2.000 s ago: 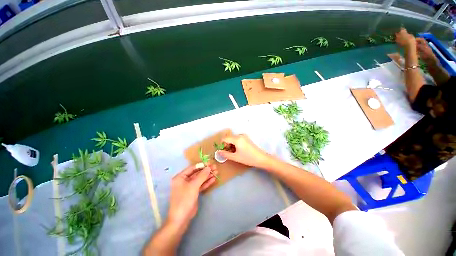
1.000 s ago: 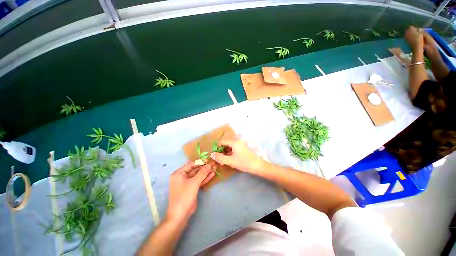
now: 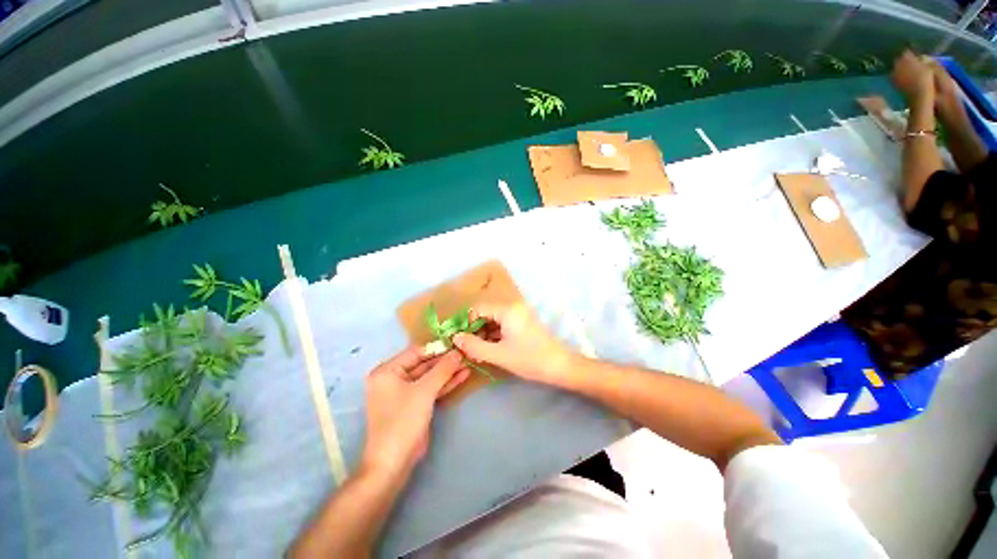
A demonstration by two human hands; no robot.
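Note:
My left hand [image 3: 407,384] pinches a small green leaf piece [image 3: 440,323] by its stem over the cardboard pad [image 3: 497,286]. My right hand [image 3: 512,343] holds another small leaf piece, its fingertips meeting those of my left hand. The two leaf pieces overlap between the fingers; whether they are joined is hidden. The glue spot on this pad is not visible. A loose stemmed leaf pile [image 3: 180,437] lies to the left. A compact second leaf pile [image 3: 672,289] lies to the right.
Joined leaf sprigs [image 3: 382,153] lie spaced along the dark conveyor belt [image 3: 295,120]. Spare cardboard [image 3: 555,175] sits at the belt edge. A squeeze bottle [image 3: 37,317] and tape roll [image 3: 31,406] are far left. At right are another glue pad [image 3: 807,216], a blue stool [image 3: 798,382] and another person [image 3: 942,207].
My right hand has moved from the glue spot to my left hand, bringing its leaf piece against the other. The sprigs on the belt have shifted right.

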